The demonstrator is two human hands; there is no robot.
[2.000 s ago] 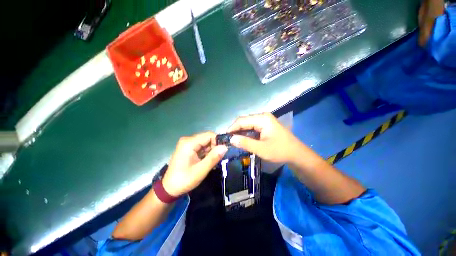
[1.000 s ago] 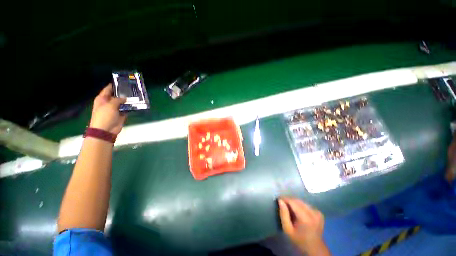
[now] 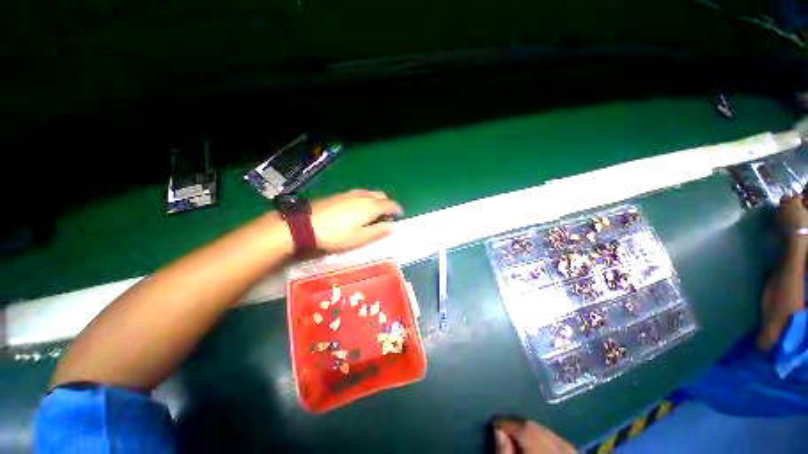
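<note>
My left hand (image 3: pixel 350 220) reaches over the white rail, back up, above the red parts bin. A small dark spot shows at its fingertips; I cannot tell whether it is held. My right hand (image 3: pixel 532 438) is at the bottom edge, partly cut off, with something dark at its fingertips that I cannot make out. One open phone body (image 3: pixel 191 188) lies on the green conveyor at the left. Another phone body (image 3: pixel 291 166) lies tilted beside it, just beyond my left wrist. The red parts bin (image 3: pixel 356 332) holds small pale bits.
A thin pale stick (image 3: pixel 443 288) lies between bin and clear blister tray (image 3: pixel 554 388), which holds many dark and coppery parts. The white rail (image 3: pixel 523 204) separates bench and conveyor (image 3: pixel 443 164). Another person's hand (image 3: pixel 791 217) is at the right edge by more parts.
My left hand has let go of the phone body, now on the conveyor, and moved right to above the bin. My right hand is lower in view as the view shifted.
</note>
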